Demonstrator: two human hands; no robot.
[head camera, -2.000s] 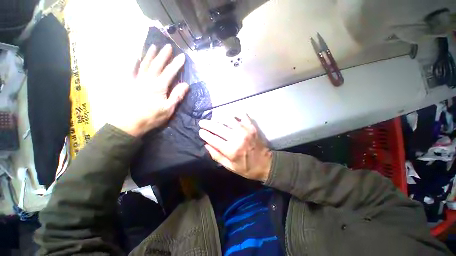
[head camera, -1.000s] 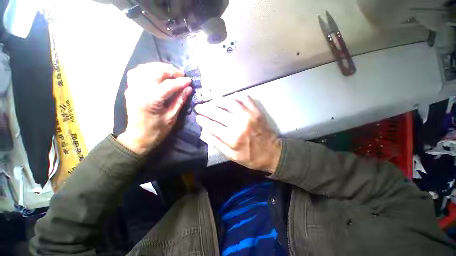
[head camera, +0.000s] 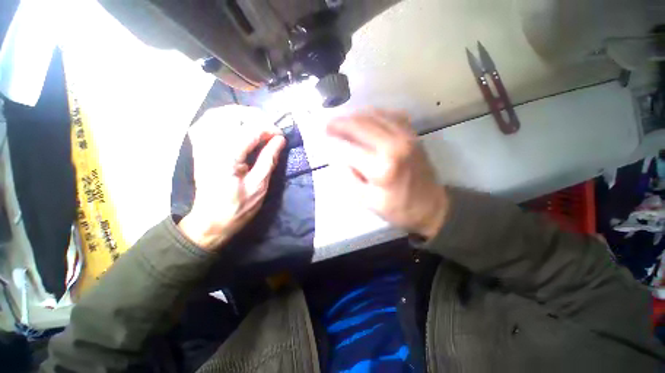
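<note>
A dark fabric piece (head camera: 288, 218) lies on the machine bed below the needle area, its upper end near the bright light. My left hand (head camera: 237, 171) is on the fabric, thumb and fingertips pinched together at its right edge beside the presser foot. My right hand (head camera: 390, 167) is blurred, off the fabric to the right, with bent fingers; whether it holds anything is not clear. The sewing machine head (head camera: 248, 36) is above, with a dark round knob (head camera: 335, 89). Glare hides the needle.
Thread snips (head camera: 496, 91) with a dark red handle lie on the machine bed (head camera: 539, 142) at right. Yellow tape (head camera: 95, 197) and long black fabric (head camera: 36, 167) are at left. A red basket (head camera: 572, 209) and scraps (head camera: 634, 226) are at lower right.
My right hand has lifted off the fabric and moved right. My left hand went from lying flat to pinching the fabric edge. The view has shifted slightly.
</note>
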